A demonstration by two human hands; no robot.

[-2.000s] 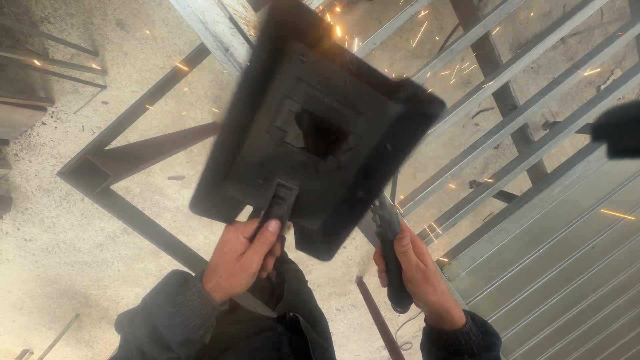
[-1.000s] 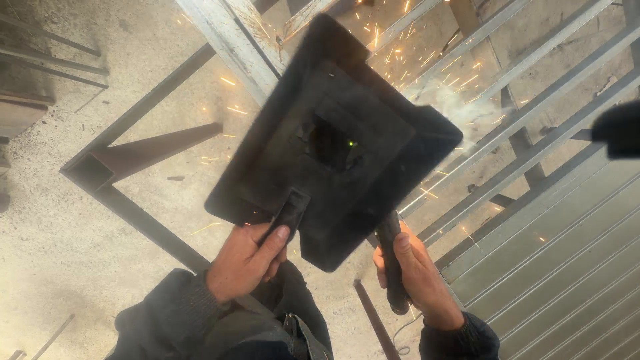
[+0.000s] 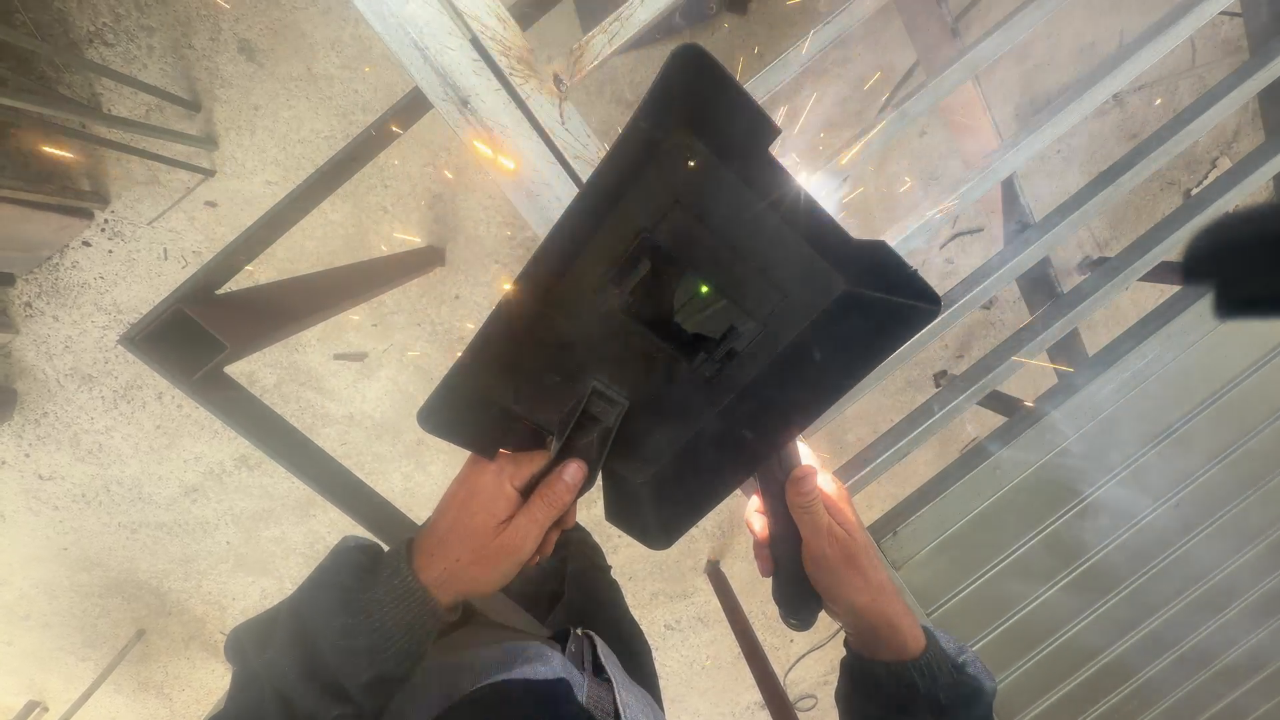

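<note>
A black hand-held welding shield point(image 3: 740, 400) fills the middle of the view, tilted, with a small green bright spot showing in its dark window point(image 3: 690, 300). My left hand point(image 3: 500, 525) is closed round the shield's handle point(image 3: 592, 430) at its lower left edge. In my right hand point(image 3: 835, 545) is the black handle of a welding electrode holder point(image 3: 785, 550), below the shield's right side. The holder's front end is hidden behind the shield. White arc glare, smoke and orange sparks come out past the shield's upper right edge.
Long metal bars point(image 3: 1060, 225) run diagonally at the right, above a ribbed metal panel point(image 3: 1110, 540). A pale steel beam point(image 3: 450, 90) passes behind the shield. At left, an angled steel frame point(image 3: 280, 450) stands on the concrete floor point(image 3: 90, 520). A narrow metal bar point(image 3: 745, 640) lies near my right hand.
The shield has shifted and turned slightly; the green spot shows in its window one second ago and now, but not two seconds ago. Both hands keep their holds.
</note>
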